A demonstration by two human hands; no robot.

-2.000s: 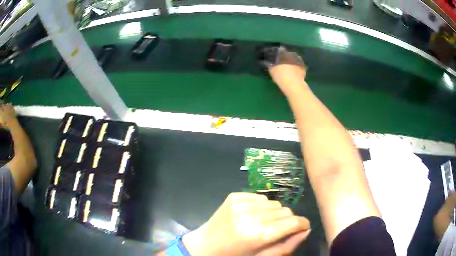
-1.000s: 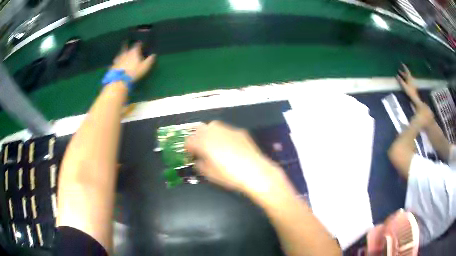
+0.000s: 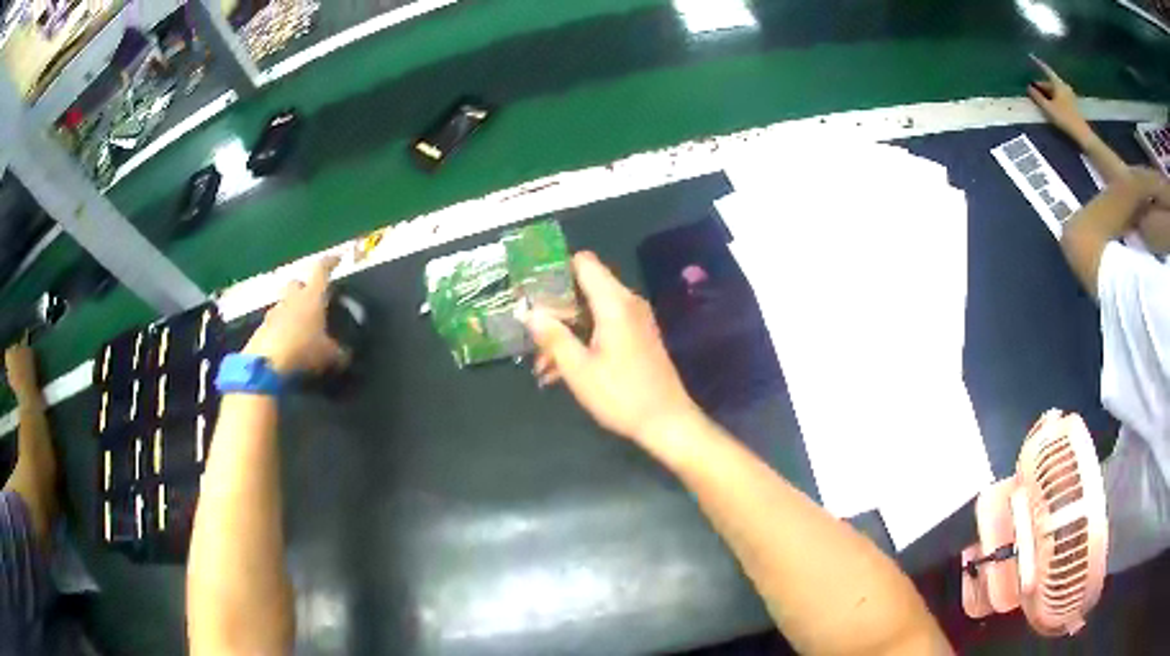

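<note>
My left hand, with a blue wrist band, grips a dark phone housing just right of the housing stack. The fingers hide much of it and it is blurred. My right hand holds a green main board by its lower part between thumb and fingers, tilted over the loose pile of boards. The stacked black housings with pale strips lie at the left of the bench.
Dark units sit spaced on the green belt beyond the white rail. A dark panel lies beside white paper sheets. A pink fan stands lower right. Other people's arms show at both sides. A grey post stands left.
My left hand has left the belt, where a dark unit now lies uncovered, and has come back to the bench with a housing. My right hand has lifted a board from the pile.
</note>
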